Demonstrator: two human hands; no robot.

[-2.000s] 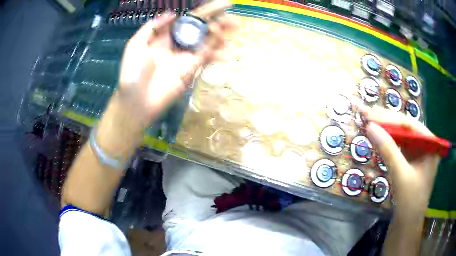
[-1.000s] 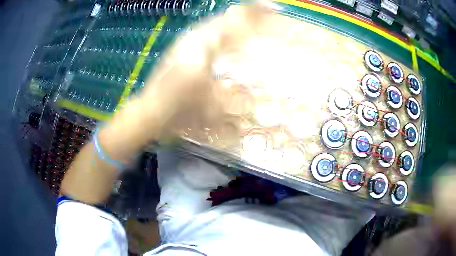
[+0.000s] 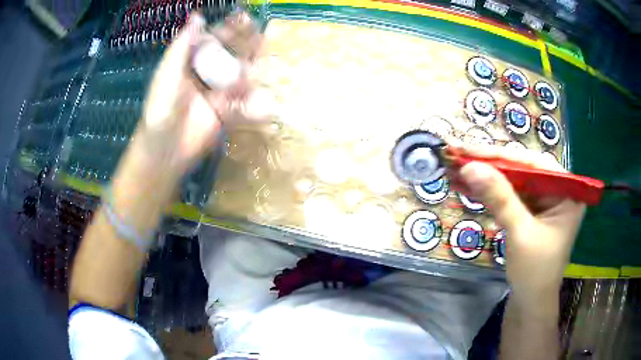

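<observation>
My right hand (image 3: 523,218) holds a red pen-shaped tool (image 3: 527,176), its cable running off to the right. A round speaker unit (image 3: 419,159) is at the tool's tip, above the round-pocket tray (image 3: 281,165); whether tool or fingers bear it is hidden. My left hand (image 3: 200,91), blurred, holds another pale-faced disc (image 3: 217,65) over the tray's left end. More speaker units (image 3: 481,106) with thin red wires lie in rows at the tray's right side, some hidden by my right hand.
Clear slotted trays (image 3: 91,133) lie on the green mat (image 3: 604,232) at left. Discs stand in rows (image 3: 151,21) at the far left. Stacked trays with white labels (image 3: 492,7) are at the far side. Yellow and red tape runs along the far edge. My lap is below the tray.
My right hand has come in from the lower right with the tool, and a disc is now at its tip. My left hand has moved left and up, with a disc visible in it. The view has shifted slightly.
</observation>
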